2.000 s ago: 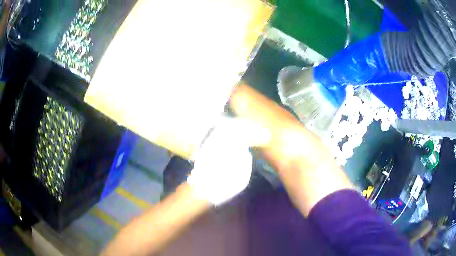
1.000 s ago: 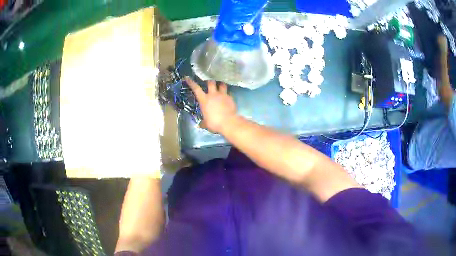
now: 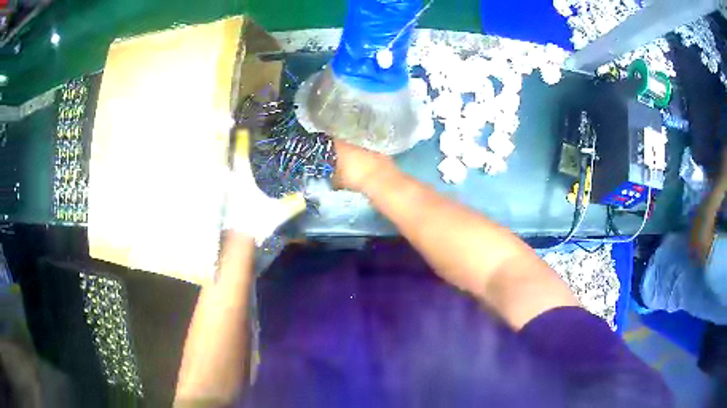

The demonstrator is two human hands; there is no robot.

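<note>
A large brown cardboard box (image 3: 163, 151) lies on its side at the left, its opening facing right. A tangled heap of dark wire leads (image 3: 291, 155) spills from the opening onto the bench. My left hand (image 3: 259, 199), in a white glove with yellow fingertips, is at the box's opening with thumb and finger spread, beside the heap. My right hand (image 3: 355, 166), bare, is at the heap's right side, below the fume hood (image 3: 363, 111); its fingers are partly hidden, and I cannot tell whether they hold leads.
White plastic pieces (image 3: 478, 103) lie right of the hood. A soldering station (image 3: 626, 193) and a green solder spool (image 3: 650, 84) are farther right. Circuit boards (image 3: 72, 151) lie left of the box, with more in a black tray (image 3: 111, 335) below. A person's arm (image 3: 708, 211) shows at the right edge.
The box has come down onto the bench with leads spilled from it. My left hand has come into view at its opening. My right hand has moved slightly right at the heap.
</note>
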